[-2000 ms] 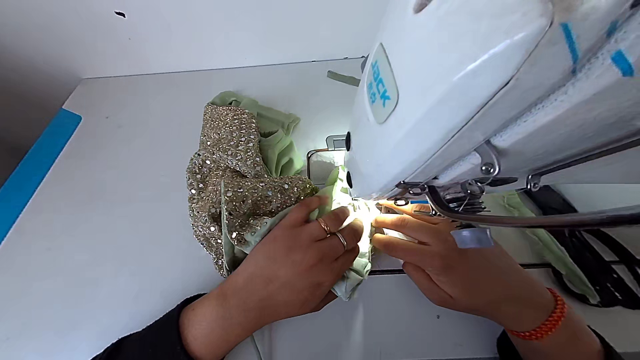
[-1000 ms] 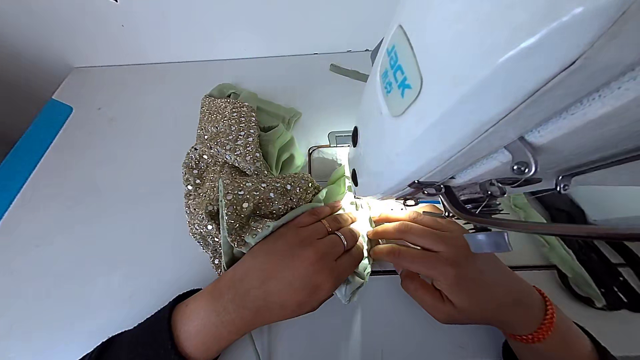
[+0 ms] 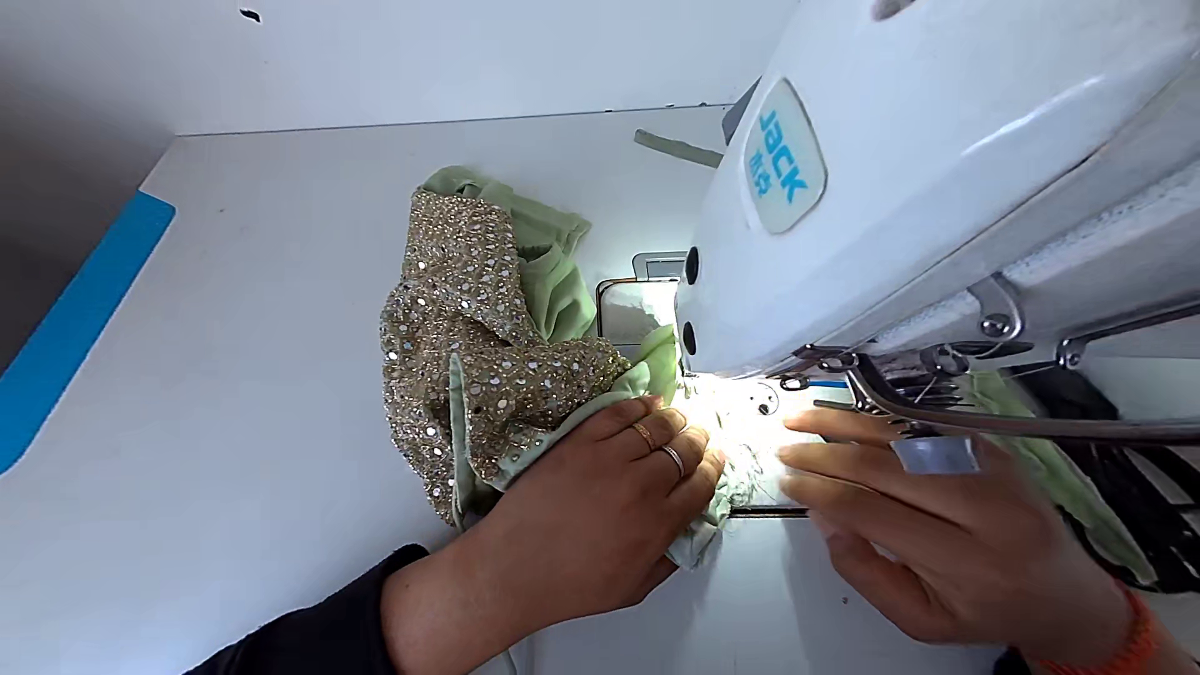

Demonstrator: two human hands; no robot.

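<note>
My left hand (image 3: 605,497), with two rings, presses on the green fabric edge (image 3: 698,539) of a gold sequined garment (image 3: 469,328), which lies bunched on the table to the left of the needle area. Green lining (image 3: 553,272) shows behind the sequins. My right hand (image 3: 919,516), slightly blurred, is at the right of the lit needle plate (image 3: 759,412), fingers apart with nothing visible in them. A gap parts it from the fabric. The white Jack sewing machine (image 3: 900,159) reaches over from the upper right, and its presser foot is hard to make out in the glare.
A narrow green fabric strip (image 3: 677,148) lies behind the machine head. Green and black cloth (image 3: 1106,469) rests at the far right. Metal rods and a curved metal bar (image 3: 994,419) pass close above my right hand. The table's blue edge (image 3: 84,319) runs along the left.
My right hand has moved right, off the fabric edge that it touched beside my left hand. More of the needle plate now shows between the hands. My left hand stays on the garment.
</note>
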